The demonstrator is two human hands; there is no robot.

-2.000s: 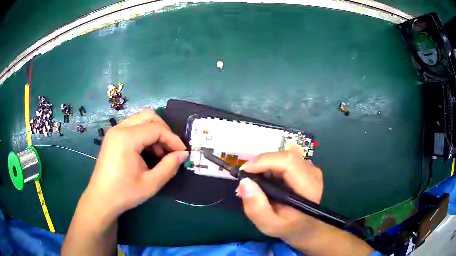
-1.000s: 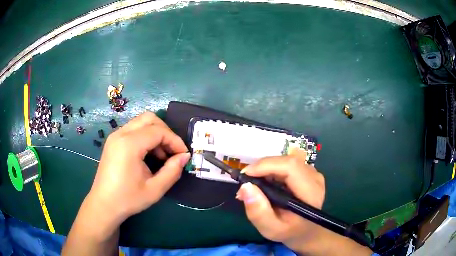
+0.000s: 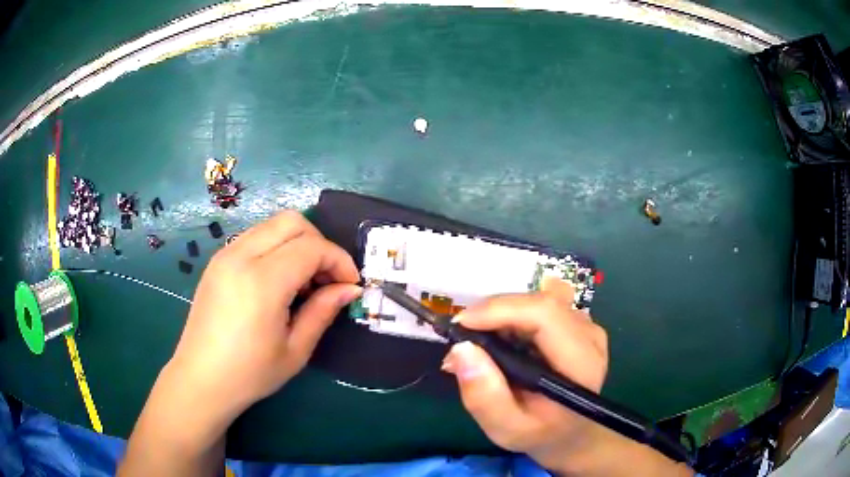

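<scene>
An open phone assembly [image 3: 485,268] with a white inner face and dark edge lies on a black foam pad [image 3: 347,212]. My right hand [image 3: 531,368] holds the black soldering iron [image 3: 559,380], its tip end at the phone's left end, close to my left fingertips. My left hand [image 3: 270,312] has thumb and forefinger nearly together at that end; whether they pinch something there is too small to tell. Solder wire [image 3: 140,282] runs from the green spool [image 3: 47,312] behind my left hand and shows again as a curved end [image 3: 377,388] below the phone.
A heap of small dark and silver components [image 3: 84,219] lies left, with small black tabs [image 3: 193,249] nearby. A gold and dark cluster [image 3: 222,182] sits above my left hand. A white bit [image 3: 420,125] and gold part [image 3: 651,211] lie farther off. A black fan [image 3: 803,101] stands right.
The bench view has shifted slightly. The iron stays at the phone's left end, and my left fingers remain beside it with little movement.
</scene>
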